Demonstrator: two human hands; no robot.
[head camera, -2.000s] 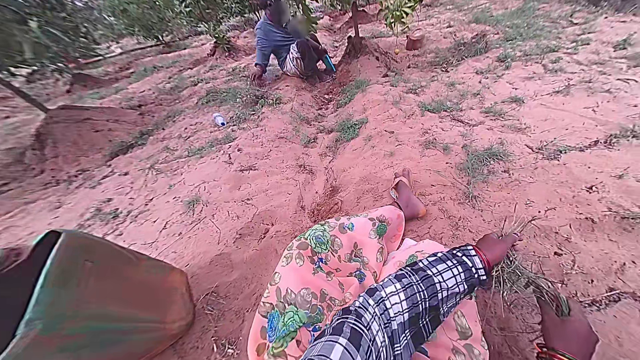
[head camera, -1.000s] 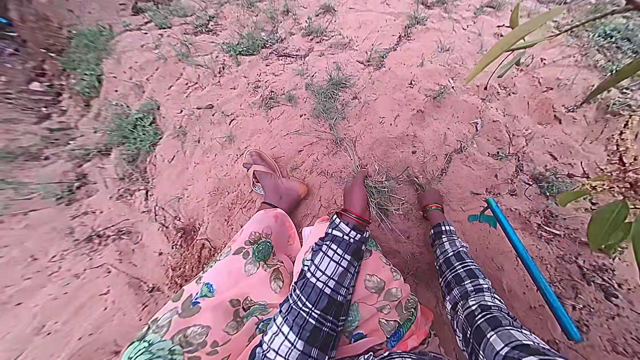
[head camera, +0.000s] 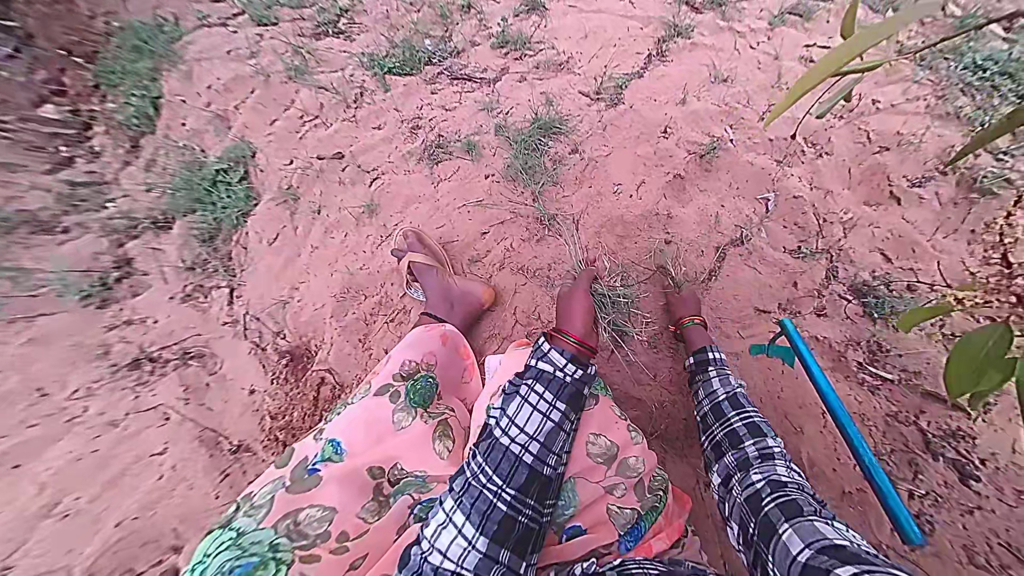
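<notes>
My left hand is closed around a bunch of dry and green grass, whose stalks stick out on both sides of it. Just to its right, my right hand is low over the reddish soil with a few thin stalks at its fingertips; its fingers are partly hidden, and whether it grips them is unclear. Both wrists wear thin bangles below black-and-white checked sleeves. Right of my right forearm, a blue pipe with a green strip tied at its upper end lies on the ground.
My sandalled foot rests on the soil, beyond the pink floral skirt. Grass tufts grow ahead and more grass is at the left. Leafy branches hang in from the right.
The view has swung strongly to the right from two seconds ago, leaving the container and the other person out of sight. My left hand still holds grass.
</notes>
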